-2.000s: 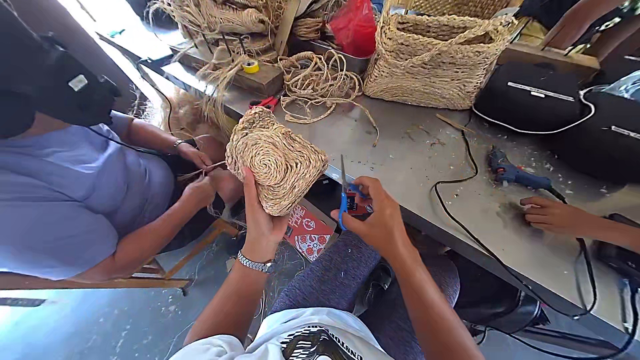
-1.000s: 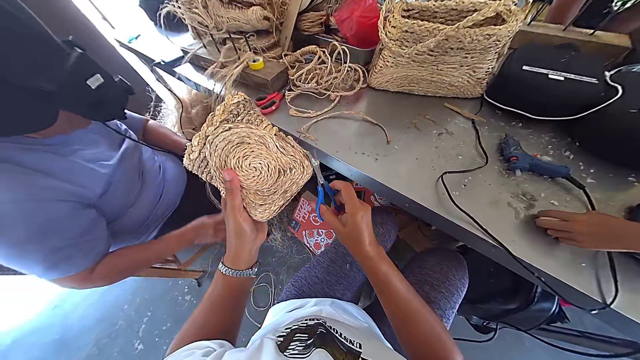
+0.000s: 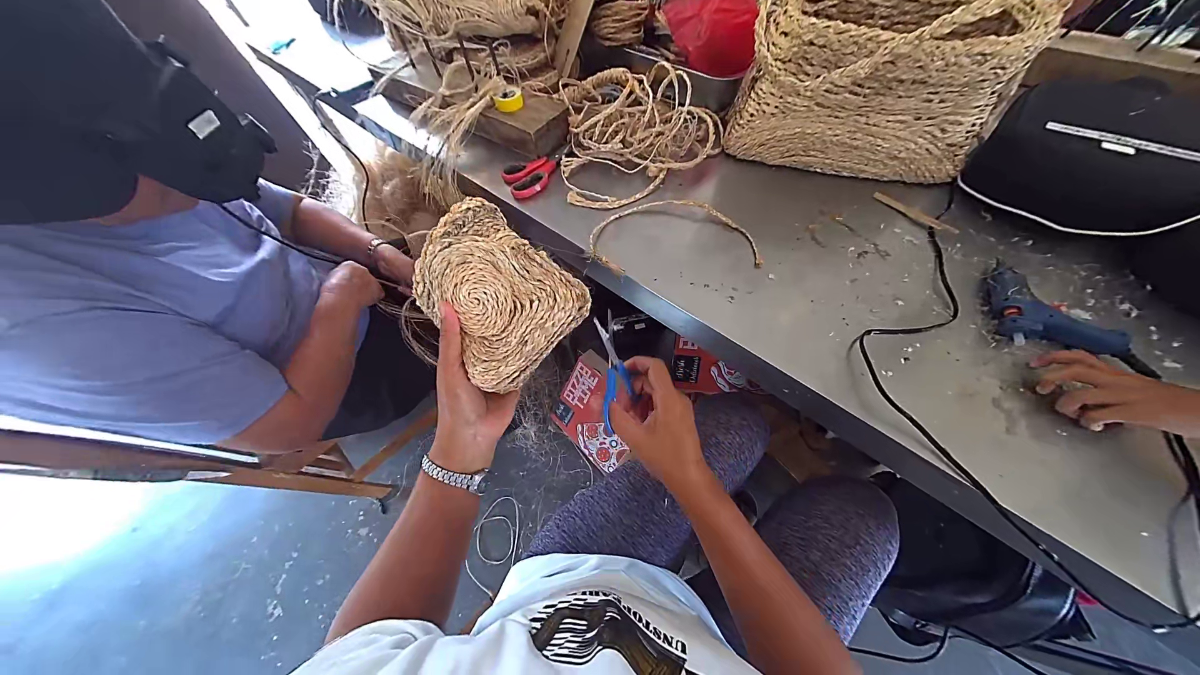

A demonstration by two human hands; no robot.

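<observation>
My left hand grips a woven natural-fibre piece by its lower edge, thumb on the spiral-patterned face and the other fingers hidden behind it. The piece is tilted, with rounded corners and a braided rim. To its right, my right hand holds blue-handled scissors, their blades pointing up and slightly parted. The blades are apart from the woven piece. Both hands are above my lap, before the metal table's edge.
On the metal table lie red-handled scissors, coiled braided cord, a woven basket and a blue glue gun with a trailing black cable. A co-worker's hand rests near the glue gun. Another person sits close at left.
The woven piece has turned in my left hand compared with one second ago. The scissors in my right hand, close to its edge then, now stand apart from it.
</observation>
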